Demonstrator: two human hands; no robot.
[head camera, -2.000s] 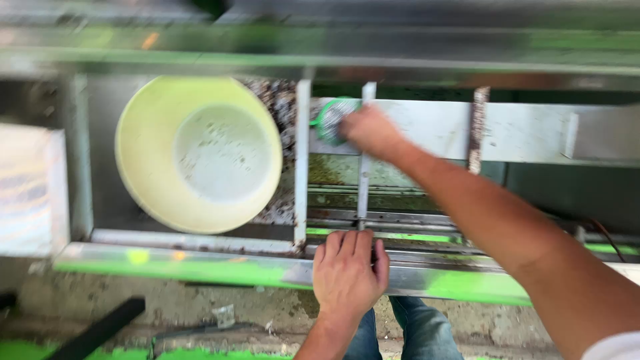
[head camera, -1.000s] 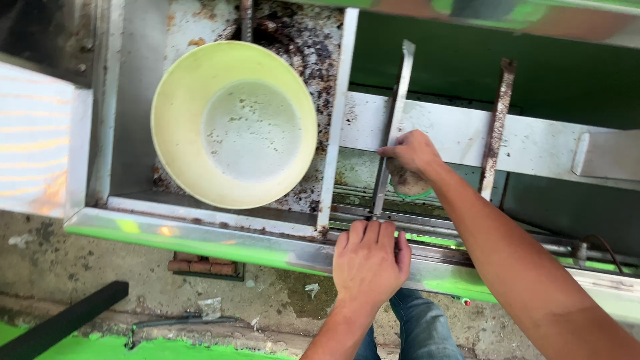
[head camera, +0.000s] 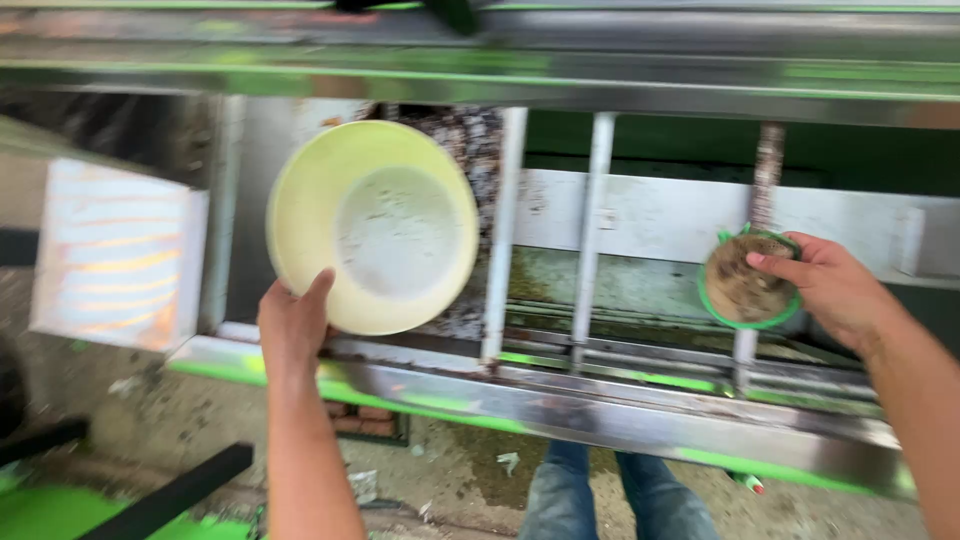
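Observation:
A pale yellow plastic basin (head camera: 307, 202) with a little cloudy liquid and dark specks stands in the left bay of a metal frame. My left hand (head camera: 294, 319) grips its lower left rim, thumb inside and fingers outside. On the right, my right hand (head camera: 832, 281) holds a round, dirty brown scrubbing pad with a green rim (head camera: 750, 281), its thumb pressed on the face. The pad is in front of a rust-stained metal crossbar (head camera: 766, 172) and hides part of it. Blur softens the finer detail.
A pale metal crossbar (head camera: 592, 225) and a divider (head camera: 504, 240) span the frame. A metal front rail (head camera: 600, 420) runs along the near side. At the left is a shiny metal panel (head camera: 120, 255). Black bars (head camera: 172, 495) and bricks (head camera: 367, 421) lie lower down.
My left hand has moved left from the front rail and taken hold of the basin's rim. My right hand has moved right with the scrubbing pad, from the middle crossbar to the rust-stained one.

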